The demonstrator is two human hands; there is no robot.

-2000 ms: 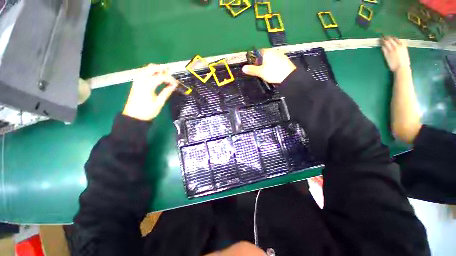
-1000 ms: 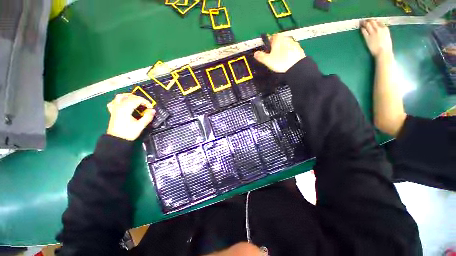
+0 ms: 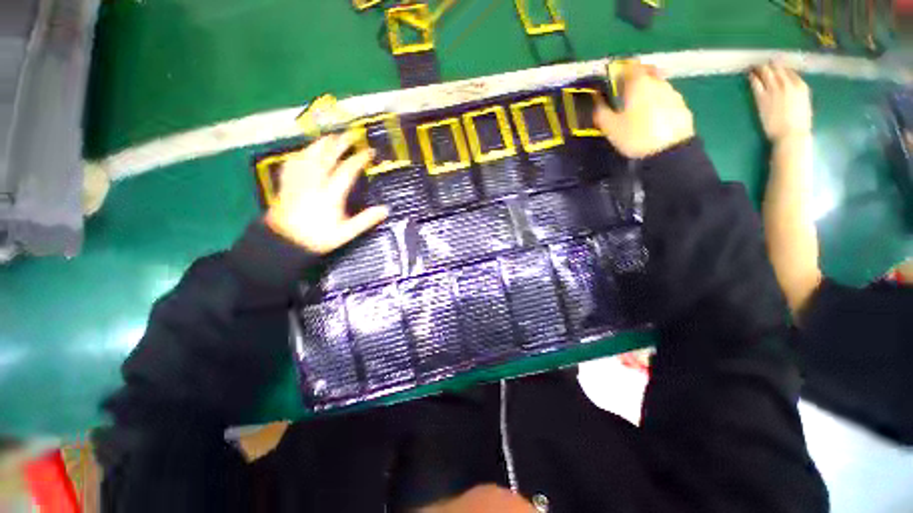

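The glossy black blister tray (image 3: 430, 311) lies slightly tilted on the green bench. Several yellow-framed housings (image 3: 492, 134) stand in a row in its far pockets; the two lower rows show no housings. My left hand (image 3: 325, 190) is over the far left pockets, fingers spread, partly covering yellow frames there. A tilted yellow-framed piece (image 3: 320, 115) shows just beyond its fingertips, at the whitish strip. My right hand (image 3: 649, 112) is at the far right corner, its thumb beside the rightmost frame. A yellow-edged housing (image 3: 620, 78) shows between its fingers, partly hidden and blurred.
The whitish strip (image 3: 461, 92) runs behind the tray. Beyond it, loose yellow-framed housings (image 3: 409, 28) lie on the green surface. A grey machine (image 3: 45, 130) is at the left. Another person's hand (image 3: 784, 97) rests near the strip at the right.
More yellow-framed housings now sit in the far row. My left hand has moved right, let go of its housing and spread its fingers. My right hand has shifted right along the tray's far edge.
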